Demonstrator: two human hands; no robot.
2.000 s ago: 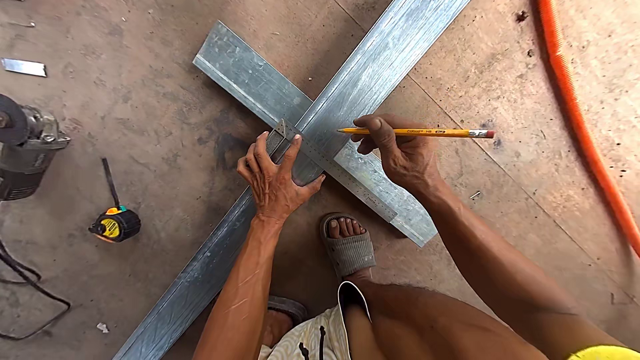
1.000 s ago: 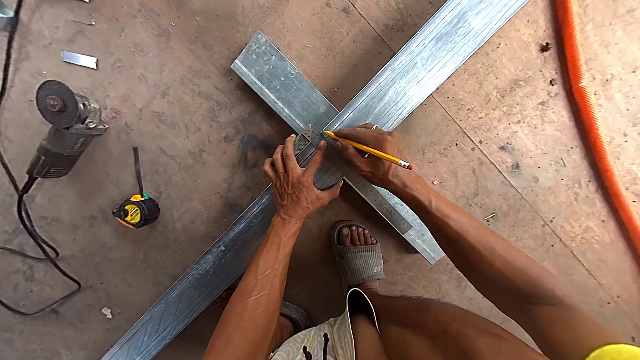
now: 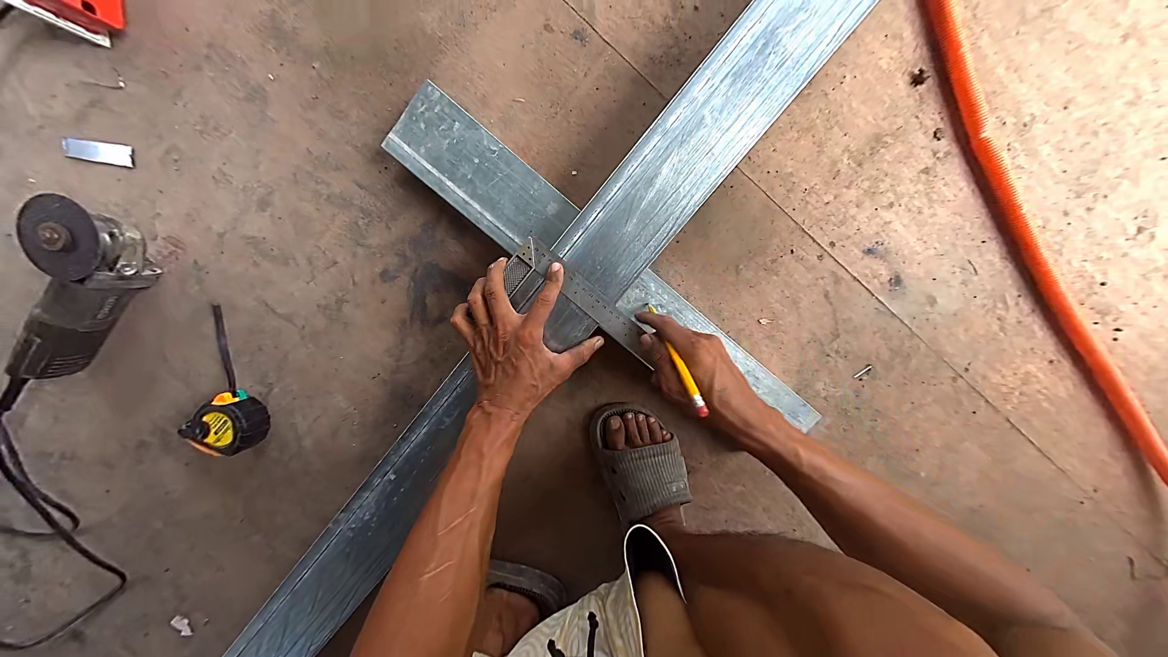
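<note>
A long galvanized steel channel (image 3: 693,146) runs diagonally and crosses over a shorter steel piece (image 3: 484,164). My left hand (image 3: 516,351) presses a metal try square (image 3: 593,301) against the long channel near the crossing, its fingers spread over the square's stock. The square's blade lies across the channel, pointing toward my right hand (image 3: 698,365). That hand holds a yellow pencil (image 3: 680,365), tip up and left, beside the far end of the blade, over the lower right part of the shorter piece.
On the concrete floor at left lie an angle grinder (image 3: 78,283) with its cord, a tape measure (image 3: 228,424) and a small metal offcut (image 3: 98,152). An orange hose (image 3: 1022,219) curves down the right side. My sandaled foot (image 3: 643,456) stands just below the crossing.
My right hand with the pencil has moved from the crossing down and right along the square's blade. My left hand stays on the square at the channel.
</note>
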